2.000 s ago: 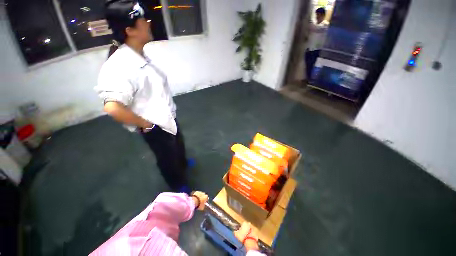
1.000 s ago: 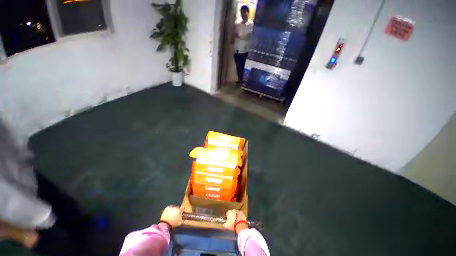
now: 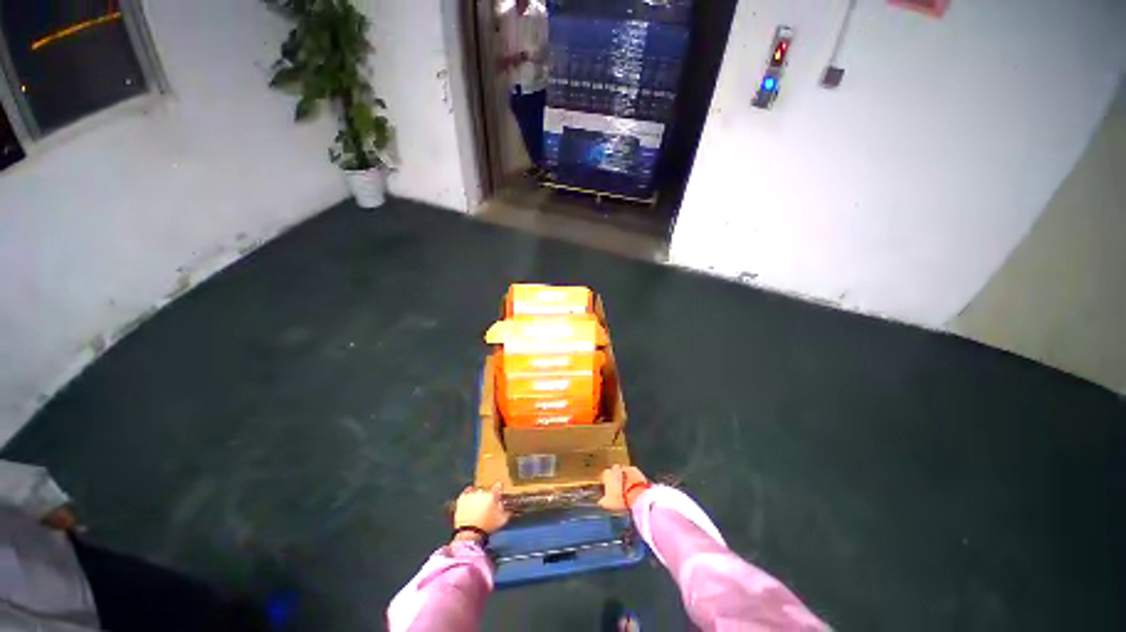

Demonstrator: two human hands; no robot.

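Observation:
My left hand (image 3: 482,509) and my right hand (image 3: 621,486) are closed on the two ends of the film-wrapped trolley handle (image 3: 553,500). The blue trolley deck (image 3: 568,570) shows below the handle. Ahead of the handle, an open brown carton (image 3: 568,437) stands on brown cardboard on the trolley. Several orange retail boxes (image 3: 550,370) with white lettering stand upright in the carton, and one has a raised flap. The carton hides their lower parts.
A lift doorway ahead holds a tall film-wrapped blue stack (image 3: 611,105) and a person (image 3: 525,93). A potted plant (image 3: 366,185) stands left of it. A lift call panel (image 3: 772,68) is on the right wall. Another person's sleeve (image 3: 37,543) shows at lower left.
The view has turned right, and the trolley now points roughly towards the lift doorway. The person at left has slid to the lower left edge. Both hands have stayed on the handle.

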